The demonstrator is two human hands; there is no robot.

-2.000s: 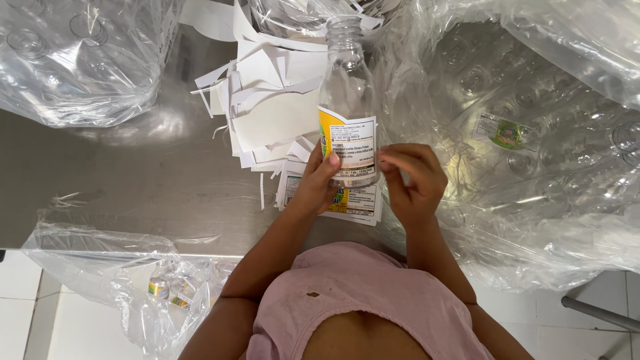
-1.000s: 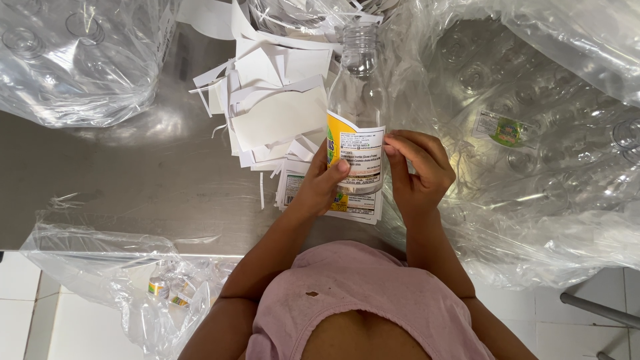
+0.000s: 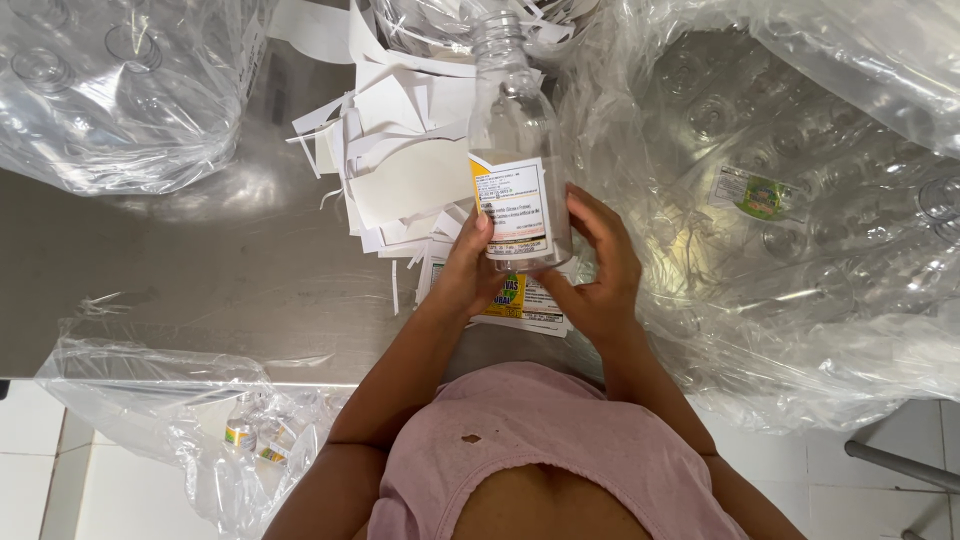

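A clear plastic bottle [image 3: 517, 120] with an uncapped threaded neck is held upright in front of me. Around its lower body lies a white and yellow printed label [image 3: 517, 206]. My left hand [image 3: 471, 266] grips the bottle's lower left side, its thumb on the label edge. At the lower right, my right hand [image 3: 604, 262] has its fingers curved along the bottle's side and its thumb near the base; how firmly it touches is unclear. Below the bottle, a stack of printed labels [image 3: 551, 300] lies on the steel table, partly hidden by my left hand.
Peeled white backing paper [image 3: 412, 176] is heaped left of the bottle. Large clear bags of bottles stand at the upper left [image 3: 112, 97] and right [image 3: 750, 247]; a loose label [image 3: 754, 193] shows in the right one. Another bag [image 3: 247, 442] with labelled bottles hangs below the metal table's edge [image 3: 187, 382].
My right hand has moved from the label's right edge down to the bottle's lower right side. The label's right part, held by those fingers a second ago, now lies against the bottle.
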